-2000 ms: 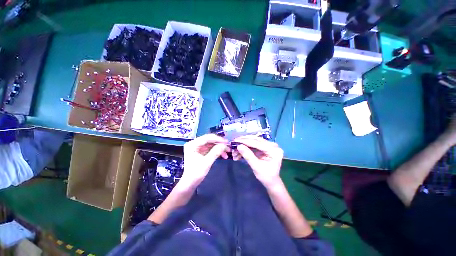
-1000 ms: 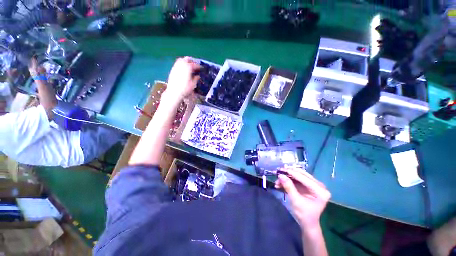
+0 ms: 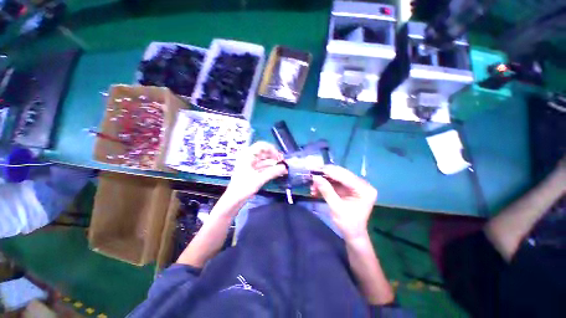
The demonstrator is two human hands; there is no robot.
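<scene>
The black device body [image 3: 303, 163], with a pale inside and a stubby handle, lies at the front edge of the green bench, partly hidden by my hands. My left hand [image 3: 259, 171] is at its left side, thumb and fingers pinched on a small black part [image 3: 284, 169], blurred against the body. My right hand [image 3: 345, 194] is at its lower right, fingertips closed on a small dark part [image 3: 316, 176]. A short white strip [image 3: 289, 196] sticks down between my hands; what holds it is hidden.
Left are a carton of red-wired parts [image 3: 104, 133], a white box of silvery parts [image 3: 172, 144] and black parts in boxes [image 3: 256, 74]. Two screw feeders [image 3: 338, 65] stand behind right, a thin rod [image 3: 364, 163] and white sheet [image 3: 448, 151] nearer. Open cartons [image 3: 121, 214] are below; another person's arm [image 3: 524, 199] is right.
My left hand has come back from the rear left box of black parts to the device. Both hands now meet at the body. The view has turned back towards the right.
</scene>
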